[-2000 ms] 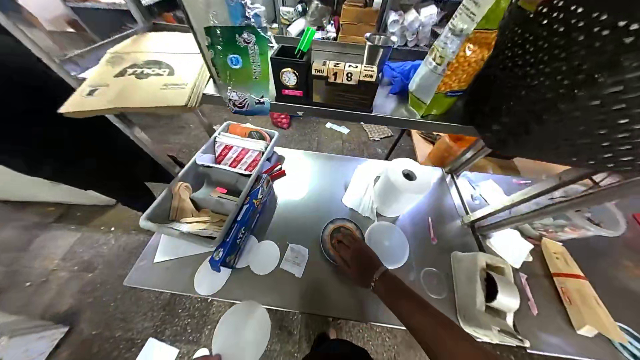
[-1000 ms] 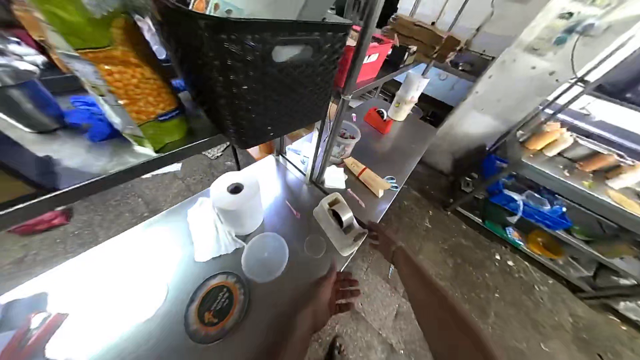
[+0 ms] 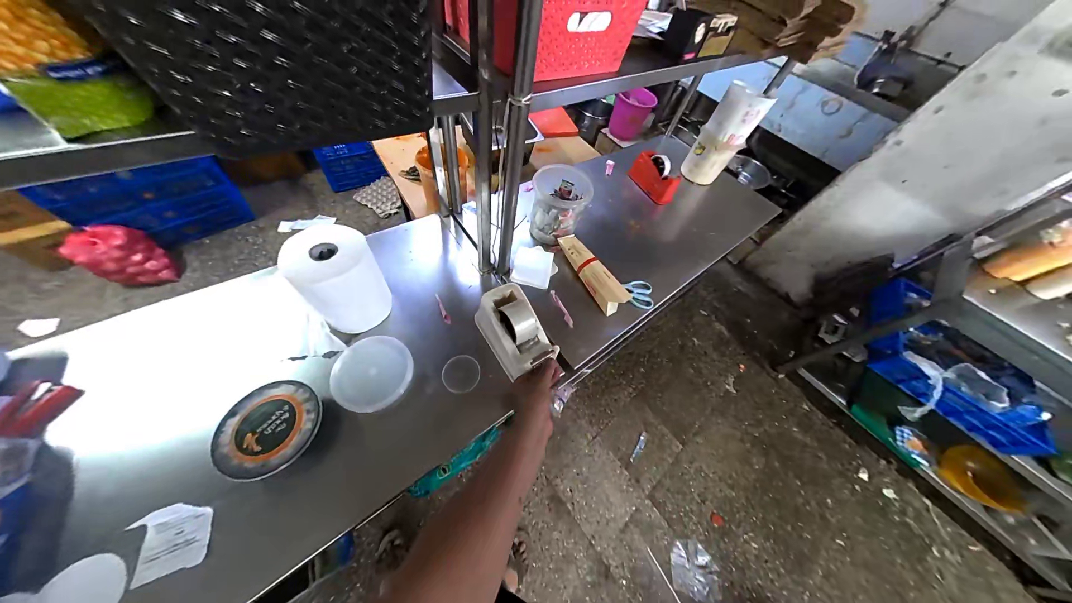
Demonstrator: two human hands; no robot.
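Note:
My left hand reaches in from below and touches the cutter end of a beige tape dispenser holding a roll of tape. The fingers are small and partly hidden, so whether they hold tape is unclear. My right hand is out of view. Left of the dispenser lie a thin clear disc, a translucent round plastic lid and a round container with a black and orange label. A large white roll stands behind them. A pink strip lies near the dispenser.
A flat wooden-coloured packet, blue-handled scissors, a clear tub and a red tape dispenser are on the metal table's right part. Shelf posts rise behind the beige dispenser. A black basket overhangs the back left.
The view has swung right since the oldest frame. One second ago both hands were near the beige dispenser; now my left hand touches its end and my right hand has left view.

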